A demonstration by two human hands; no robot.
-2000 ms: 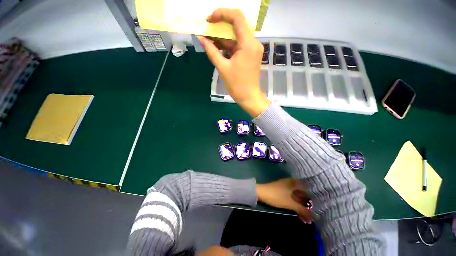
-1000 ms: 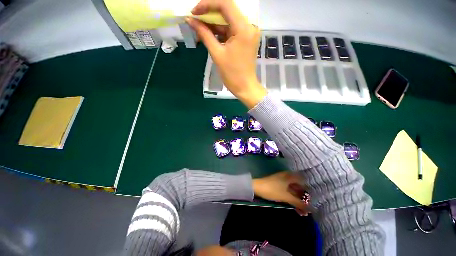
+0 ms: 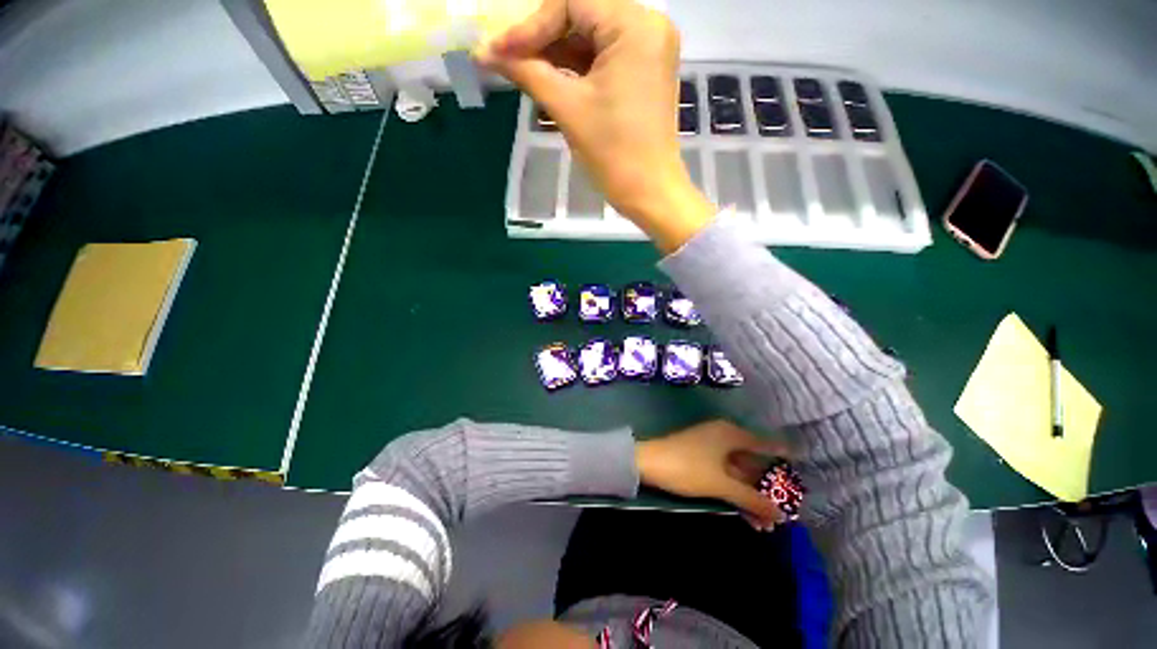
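Note:
My left hand (image 3: 704,467) rests near the bench's front edge and holds a smartwatch unit (image 3: 782,489) with a reddish patterned screen. My right hand (image 3: 609,95) is raised at the top, thumb and finger closed at the edge of a yellow sheet (image 3: 368,28). The sheet runs out of the picture at the top. Two rows of lit purple-white watch units (image 3: 638,356) lie on the green mat (image 3: 444,292). My right forearm hides the right part of the rows.
A white watch tray (image 3: 539,184) stands behind the rows, with dark units in its far pockets. A phone (image 3: 986,209) lies at right, beyond yellow note paper (image 3: 1002,393) with a pen (image 3: 1054,380) on it. A yellow-brown notebook (image 3: 112,304) lies far left.
The view has shifted slightly. More of the sheet's right side is now behind or beyond my right hand. The watch in my left hand shows more of its screen, now reddish.

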